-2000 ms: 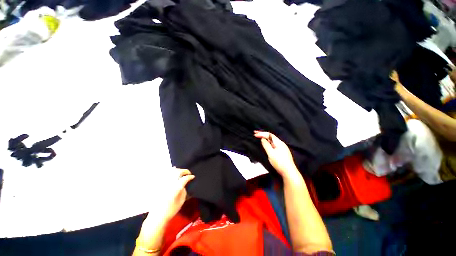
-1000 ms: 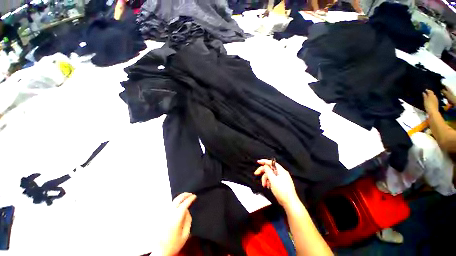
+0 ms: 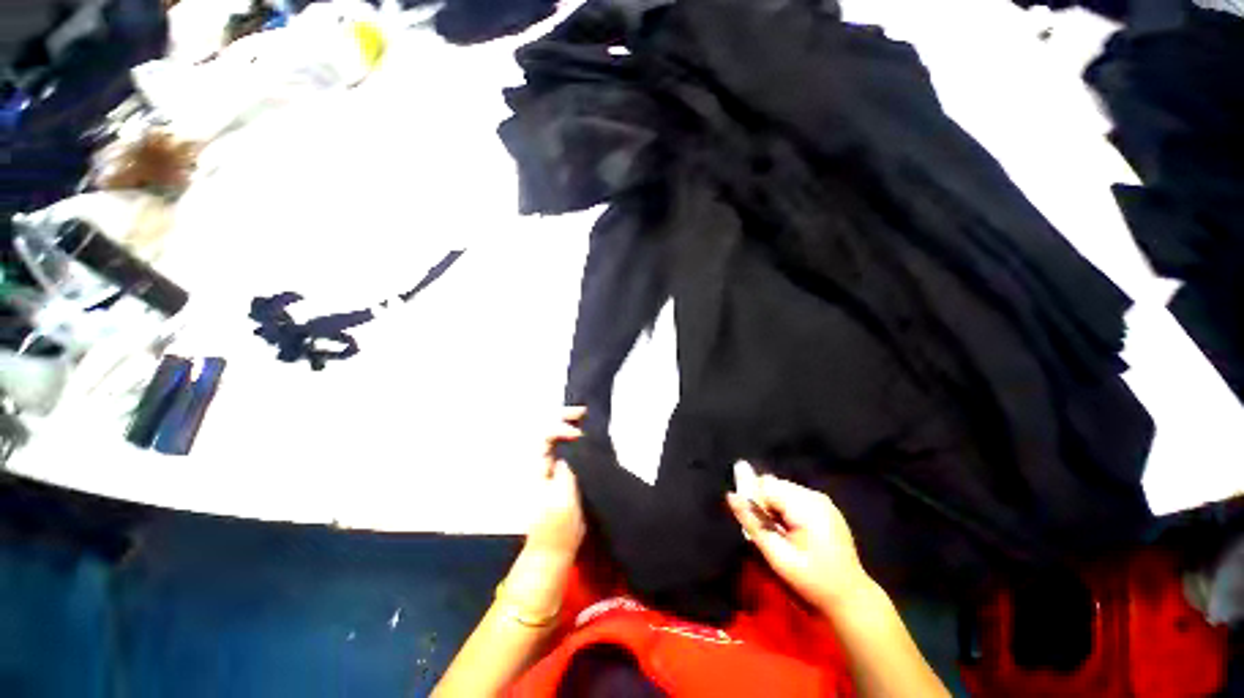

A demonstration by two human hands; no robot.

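A large pile of black garment panels [image 3: 846, 273] fans out across the white table in front of me. A long black panel hangs from it toward my lap, with a white gap between the layers. My left hand [image 3: 557, 477] is at the left edge of this panel, fingertips on the cloth, thumb partly hidden. My right hand [image 3: 791, 525] is over the near part of the cloth, fingers curled around a tiny dark object, too small to identify.
Black scraps [image 3: 311, 331] lie on the white table [image 3: 423, 436]. Dark bars [image 3: 178, 404] and crumpled white plastic [image 3: 273, 62] are at the left. More black garments [image 3: 1180, 177] lie at the right. A red stool [image 3: 1112, 627] stands at the lower right, above a blue floor.
The view has turned left and down. The near black cloth is spread wider, with a taller white gap. My left hand has moved to the panel's left edge.
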